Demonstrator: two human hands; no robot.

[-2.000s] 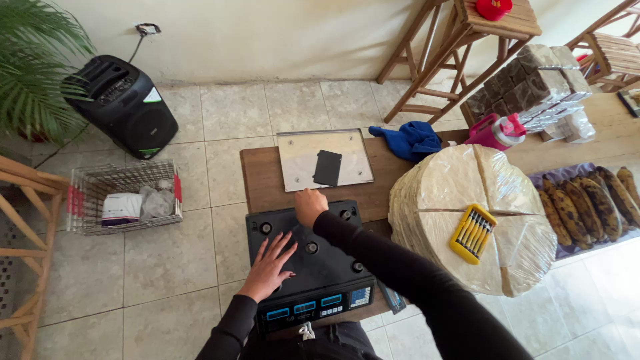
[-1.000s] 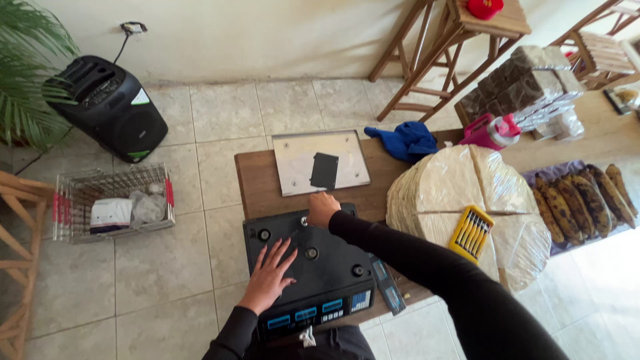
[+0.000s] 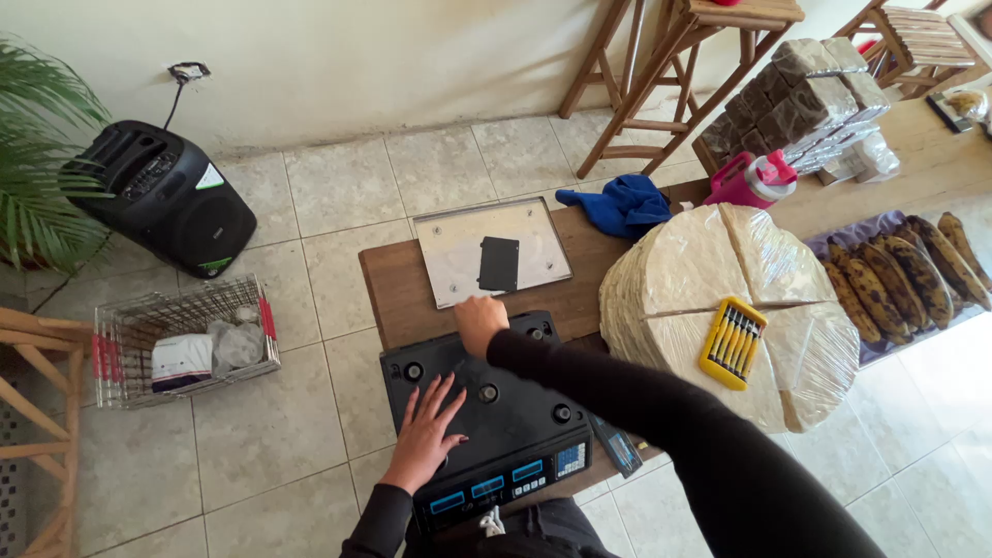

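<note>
A black digital weighing scale (image 3: 496, 434) lies upside down or without its plate at the near table edge, with round feet or knobs on its upper face. My left hand (image 3: 426, 434) rests flat on it, fingers spread. My right hand (image 3: 482, 322) is closed in a fist at the scale's far edge; whatever it may grip is hidden under the fingers. Beyond it lies a metal plate (image 3: 446, 248) with a black rectangular cover (image 3: 499, 263) on top. A yellow case of small screwdrivers (image 3: 733, 342) sits on the wrapped stack of flat rounds (image 3: 686, 267), right of my right forearm.
A blue cloth (image 3: 624, 205), a pink tumbler (image 3: 752, 180), wrapped dark blocks (image 3: 806, 93) and ripe plantains (image 3: 891, 287) are on the table to the right. A black speaker (image 3: 174, 198) and a wire basket (image 3: 186, 341) stand on the floor at left; wooden stools (image 3: 666, 77) stand behind.
My right hand stays closed near the far edge of the scale, slightly shifted. My left hand remains spread on the scale.
</note>
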